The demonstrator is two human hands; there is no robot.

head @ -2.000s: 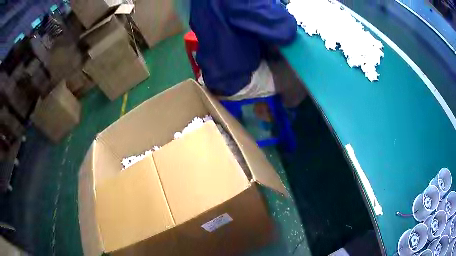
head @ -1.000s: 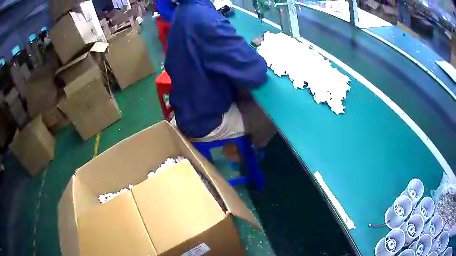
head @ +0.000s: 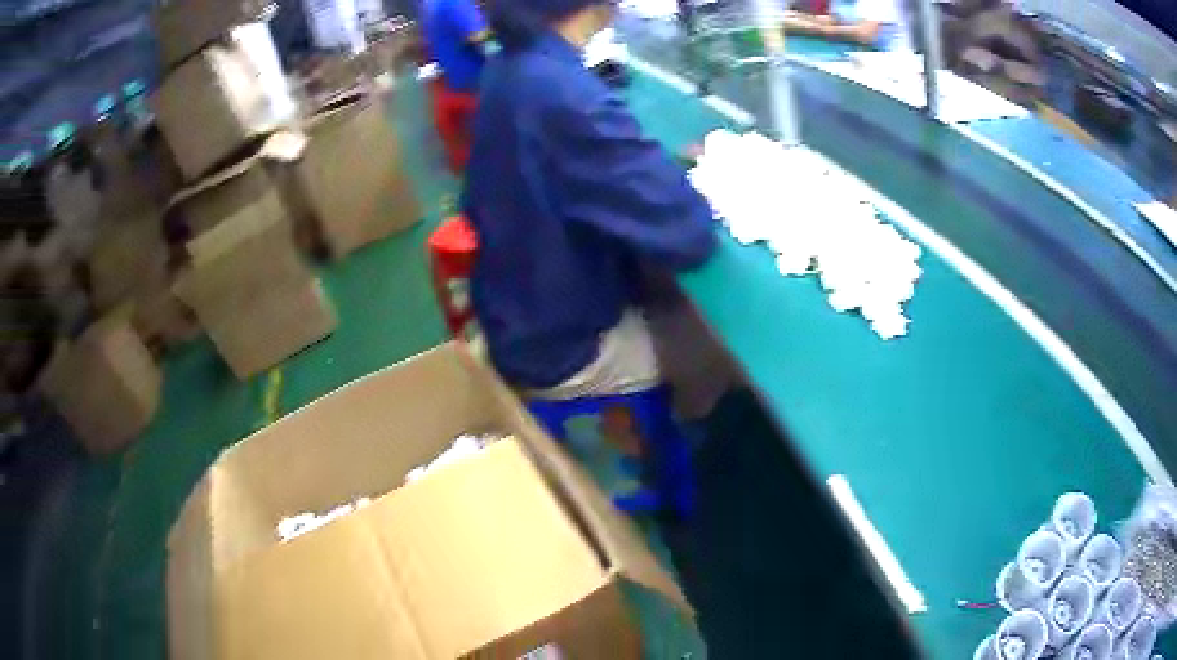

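Neither of my hands is in the picture. A large open cardboard carton (head: 516, 529) stands in front of me at the lower left; white parts show inside behind its folded flap. White motor housings (head: 1070, 603) stand grouped on the green bench (head: 800, 374) at the lower right, cut off by the bottom edge. A thin reddish wire trails from one at the left. A clear plastic bag of screws (head: 1153, 554) lies beside them at the right edge. A loose heap of small white parts (head: 820, 226) lies further up the bench.
A person in dark blue (head: 568, 194) sits on a blue stool (head: 665, 451) at the bench, beyond the carton. A red stool (head: 453, 264) and more cartons (head: 258, 290) stand on the floor behind. A tape strip (head: 875, 544) lies along the bench edge. The conveyor belt (head: 1020, 245) runs at right.
The view has swung up and to the right, so the carton and seated person show lower and further left than at first. The screw bag and another person's arm across the line have come into view.
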